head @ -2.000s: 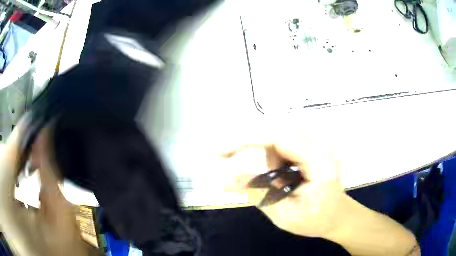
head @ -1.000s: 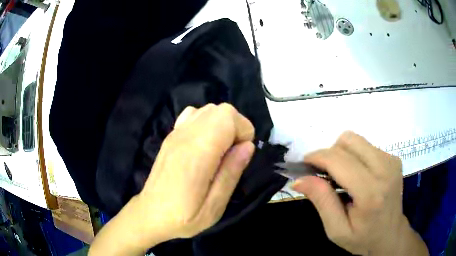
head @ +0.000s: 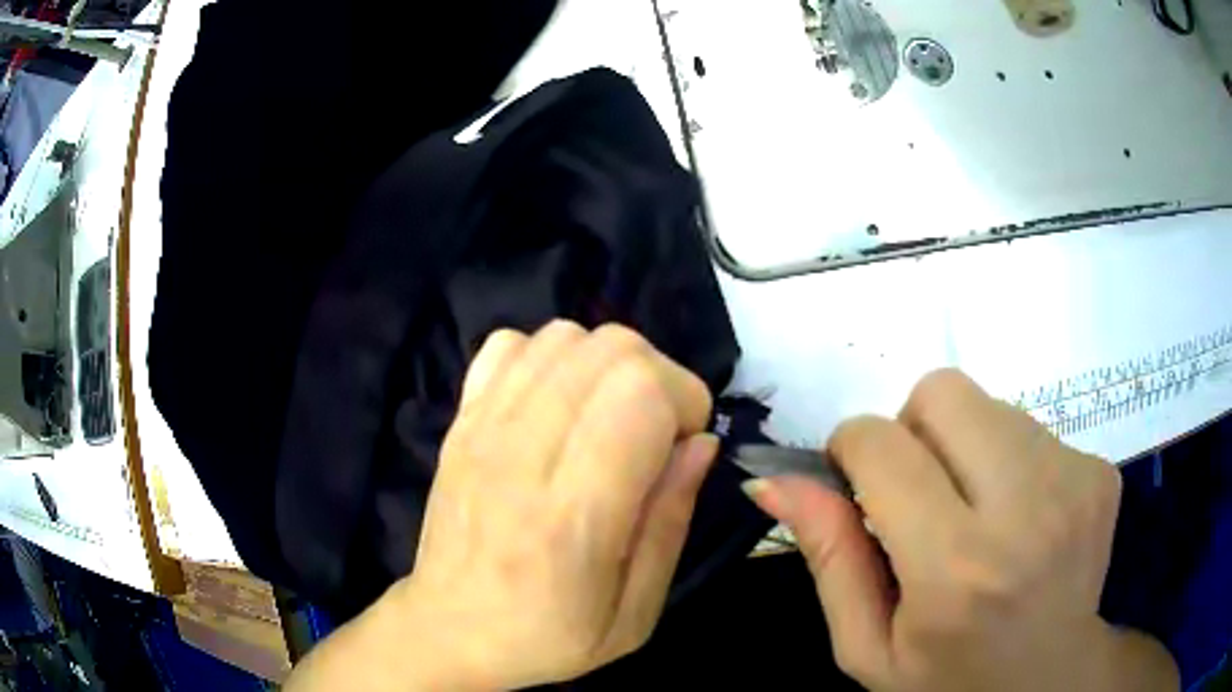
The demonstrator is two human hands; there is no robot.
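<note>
The black garment [head: 541, 216] lies over the table's left part and front edge. A short white strip [head: 484, 122] shows on its band. My left hand [head: 561, 500] pinches the cloth edge between thumb and fingers, beside a bit of lettered tape [head: 723, 423] with pale script. My right hand [head: 946, 527] holds the thread snips [head: 790, 466], their blades pointing left at the frayed cloth edge close to my left fingertips. The snips' handles are hidden in my right palm. Whether the blades touch the cloth I cannot tell.
The machine bed plate [head: 973, 149] is at the back right, with part of the scissors [head: 1173, 14] behind it. A printed ruler [head: 1135, 385] runs along the front edge at right. A wooden table edge [head: 135, 311] and another machine part [head: 54, 311] are at left.
From two seconds ago, my left hand and the garment came to the middle, and the snips moved to the cloth edge. In the last second, both hands shifted slightly and the blades came closer to my left fingertips.
</note>
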